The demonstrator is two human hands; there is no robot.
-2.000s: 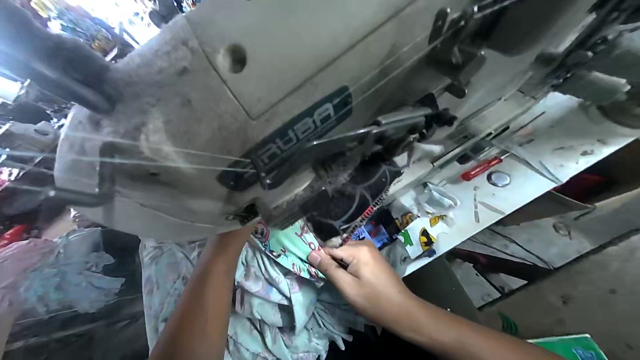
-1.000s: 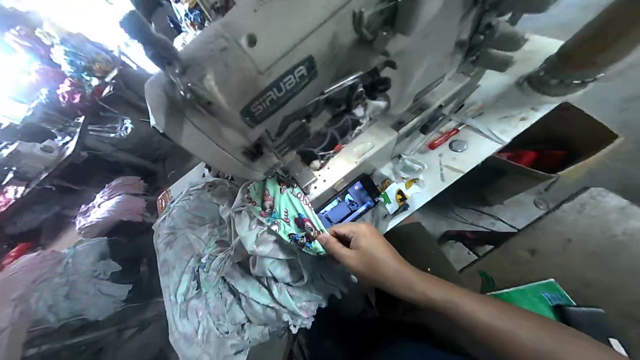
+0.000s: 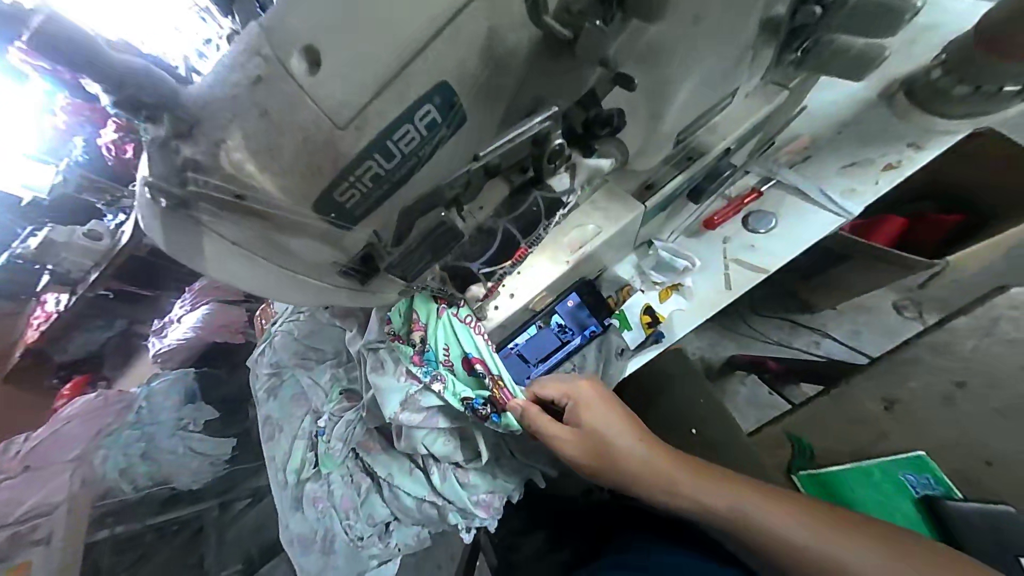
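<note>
My right hand (image 3: 588, 428) pinches the edge of a mint-green printed fabric piece (image 3: 448, 352) between thumb and fingers. The fabric runs up under the head of a Siruba sewing machine (image 3: 320, 160), where its far end is hidden. Gathered pale printed cloth (image 3: 344, 456) hangs in a large heap below and to the left of it. A smartphone (image 3: 552, 332) with a lit screen lies just beyond my right hand, beside the machine bed (image 3: 568, 248). My left hand is not visible.
On the white table (image 3: 864, 172) lie a red-handled screwdriver (image 3: 732, 210) and a round metal disc (image 3: 759, 222). A cardboard box (image 3: 880, 264) with red contents stands below its edge. A green book (image 3: 876, 488) is at lower right, and pink cloth (image 3: 200, 320) at left.
Two seconds ago my left forearm reached under the machine head; it has since left the view. My right hand keeps its pinch on the green fabric. The view has shifted.
</note>
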